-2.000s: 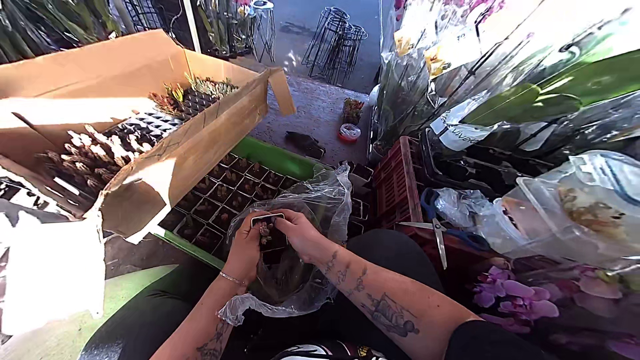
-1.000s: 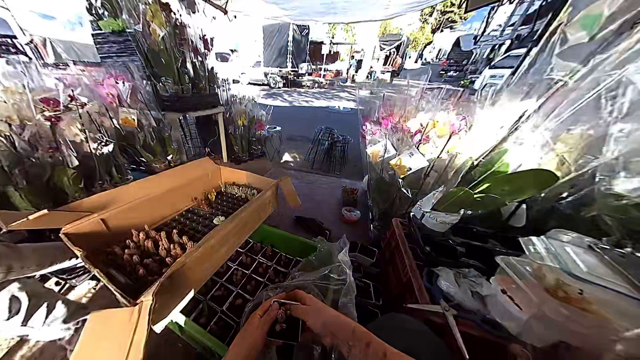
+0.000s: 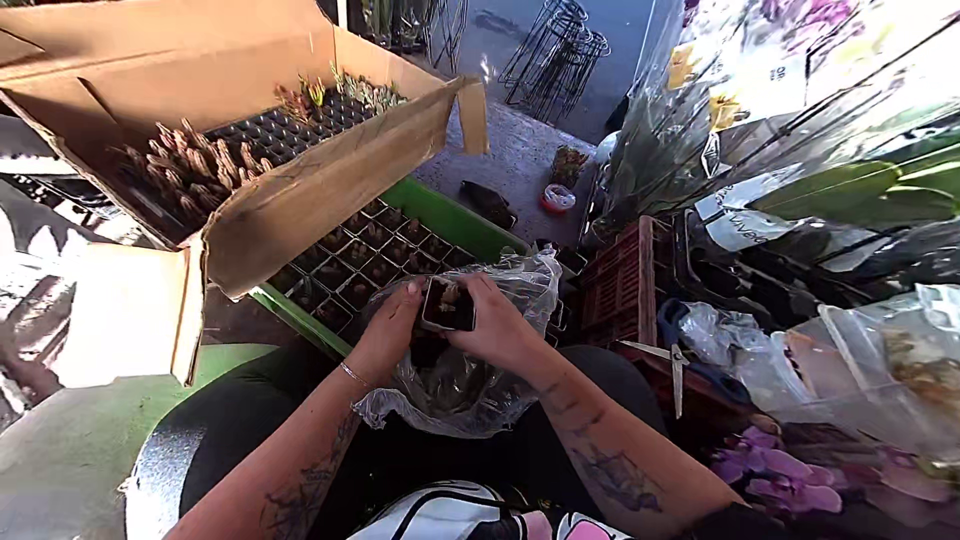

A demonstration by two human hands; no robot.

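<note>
Between my two hands is a small square plastic pot (image 3: 448, 306) of dark soil with a small pale plant in it. My left hand (image 3: 390, 326) touches its left side, thumb at the upper rim. My right hand (image 3: 499, 322) grips the pot's right side, fingers over the rim and under it. Below them a clear plastic bag (image 3: 457, 397) lies open on my lap, with dark soil in it. Just beyond, a green crate (image 3: 450, 221) holds rows of similar square pots (image 3: 358, 251) with small plants.
At the left stands an open cardboard box (image 3: 322, 195) with a seedling tray (image 3: 262, 135) and small cacti (image 3: 199, 169). To the right are a dark red crate (image 3: 619, 289), scissors (image 3: 676, 360), clear plastic containers (image 3: 870, 367), wrapped orchids and pink blossoms (image 3: 787, 476).
The view has tipped up and back down. The small pot remains between my hands; its open top and soil now show more clearly.
</note>
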